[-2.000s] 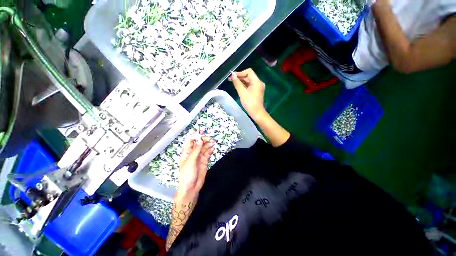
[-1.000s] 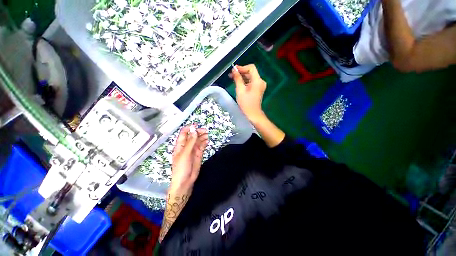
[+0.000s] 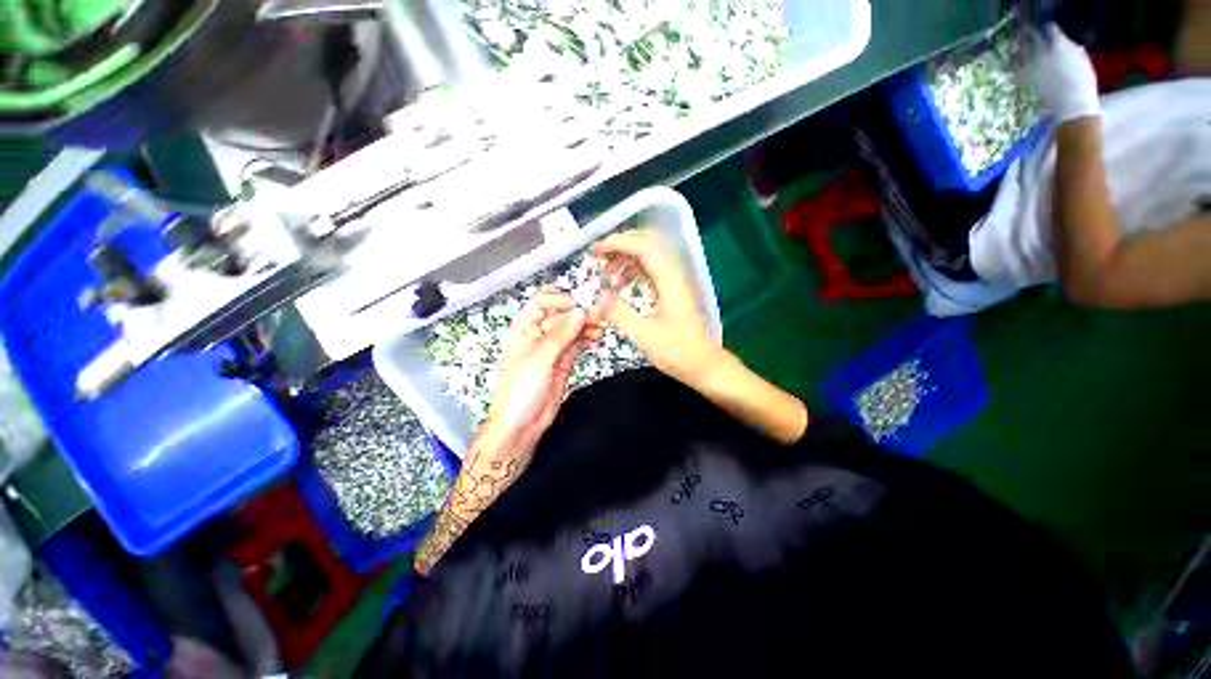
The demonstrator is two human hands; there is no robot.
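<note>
My left hand point(image 3: 542, 348), with the patterned forearm, and my right hand point(image 3: 653, 308) meet over the near parts tray point(image 3: 700, 259). The fingertips of both hands are closed together on a small whitish workpiece point(image 3: 588, 304). Its shape is blurred and partly hidden by the fingers. The tray is translucent white and holds many small white and green parts, partly covered by my hands.
The pale metal machine point(image 3: 399, 199) crosses the upper left, beyond the tray. The far parts tray point(image 3: 837, 40) is at the top. Blue bins stand at left point(image 3: 199, 451) and below the bench point(image 3: 379, 458). A neighbouring person's white-gloved hand point(image 3: 1066, 77) is at upper right.
The view has swung, so the machine and trays sit differently. My right hand has come from beside the tray to my left hand, and the fingertips now meet over the near tray.
</note>
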